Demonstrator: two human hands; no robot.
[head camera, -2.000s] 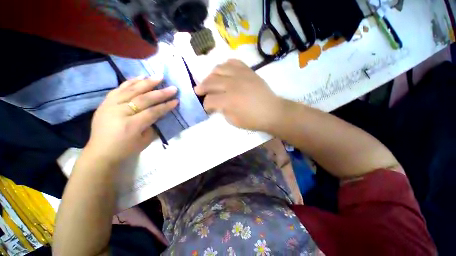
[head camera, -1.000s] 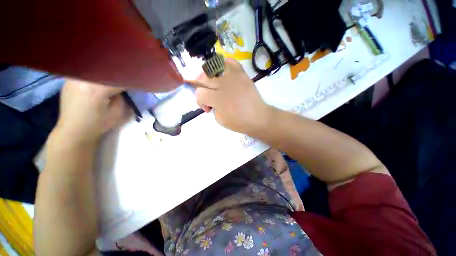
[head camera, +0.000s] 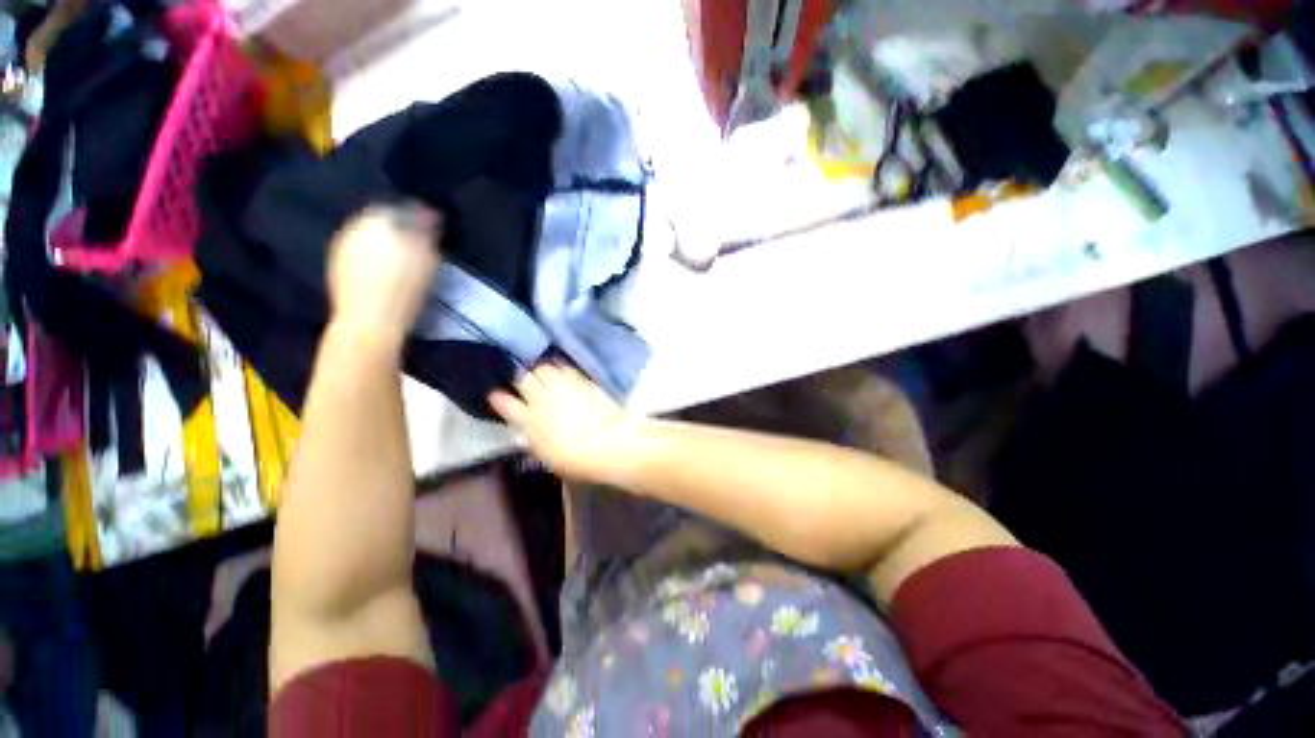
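A black garment piece (head camera: 476, 159) lies bunched on the white table, left of the sewing machine. Its blue-grey facing (head camera: 589, 238) shows along the right side and in a strip across the middle. My left hand (head camera: 382, 267) is blurred and closed on the black cloth at the left; its fingertips are hard to make out. My right hand (head camera: 570, 418) is at the cloth's near edge by the table front, its fingers on the black cloth and the end of the blue-grey strip.
A pink basket (head camera: 180, 144) with dark strips stands at the left, beside a yellow printed covering (head camera: 202, 461). The red machine part (head camera: 717, 51) is at the top. Scissors (head camera: 897, 170), a black scrap (head camera: 999, 127) and a green tool (head camera: 1136, 188) lie at the right.
The view has swung left, bringing the basket into sight. The garment has moved out from under the machine and lies bunched to its left. Both hands have moved onto it.
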